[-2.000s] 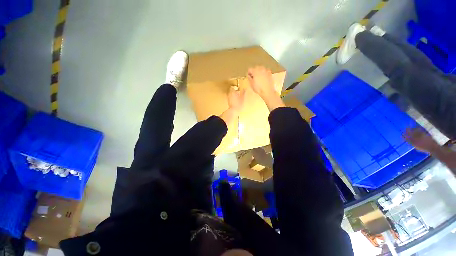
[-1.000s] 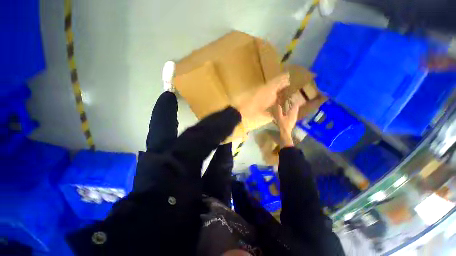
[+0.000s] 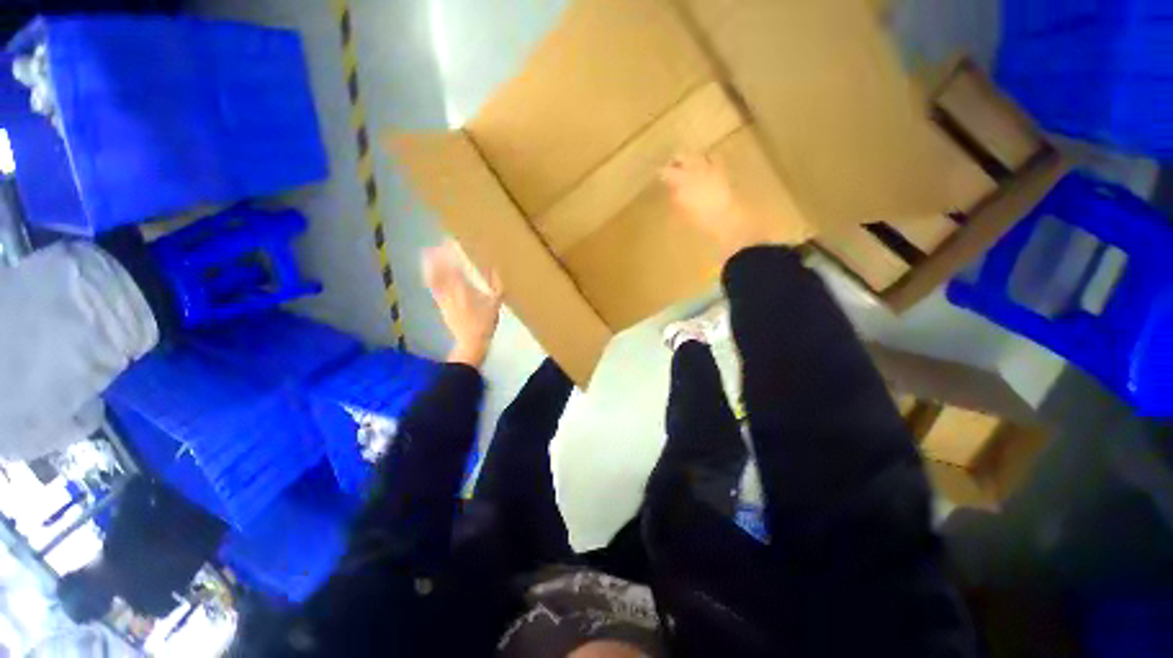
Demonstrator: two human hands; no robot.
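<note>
A large brown carton (image 3: 618,142) stands open in front of me with its flaps spread, and its visible inside shows bare cardboard. My left hand (image 3: 466,298) is beside the carton's left flap, blurred, with the fingers apart; contact with the flap is unclear. My right hand (image 3: 699,190) reaches over the open carton, blurred; I cannot tell whether it touches the cardboard or grips anything.
A slatted brown box (image 3: 978,142) adjoins the carton at right, beside a blue stool (image 3: 1074,276). A small open carton (image 3: 965,444) is at lower right. Blue bins (image 3: 193,122) and another stool (image 3: 238,264) are at left. A person's grey clothing (image 3: 71,334) shows at the left edge.
The carton was closed at first; now its flaps are open. My hands have moved apart from the carton's right side, my left one to the left flap. The view has swung round.
</note>
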